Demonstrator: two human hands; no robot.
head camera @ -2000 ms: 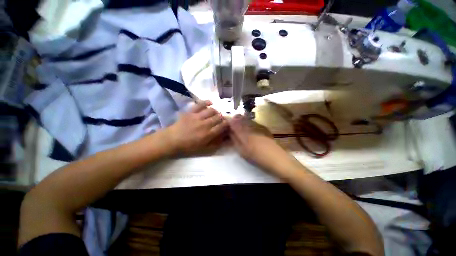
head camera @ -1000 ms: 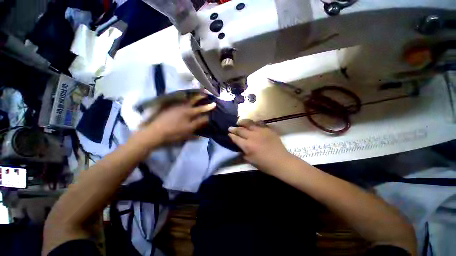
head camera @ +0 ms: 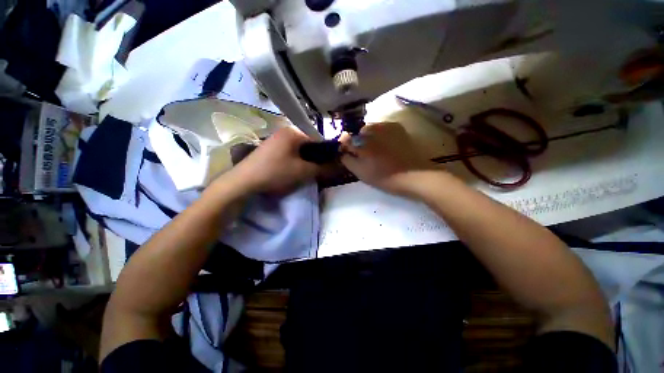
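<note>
My left hand (head camera: 285, 159) and my right hand (head camera: 377, 154) are close together at the needle area of the sewing machine (head camera: 451, 44). Between them they hold a small folded navy strip (head camera: 319, 151) just below the presser foot (head camera: 352, 120). The strip joins a light grey-blue garment (head camera: 273, 226), which hangs over the table's front edge below my left hand. A white fabric piece (head camera: 178, 156) stands in loose folds left of my left hand. The fingertips are partly hidden by the cloth and each other.
Dark red scissors (head camera: 502, 149) lie on the table under the machine arm, blades toward the needle. A navy patch (head camera: 105, 156) on grey-blue cloth, crumpled white cloth (head camera: 91, 58) and a printed box (head camera: 54, 149) are at left. Grey-blue cloth (head camera: 626, 277) hangs at the lower right.
The view has moved closer to the machine. My left hand has moved right to the needle area, and my right hand has moved up beside it. The navy cloth between them now shows as a narrow fold.
</note>
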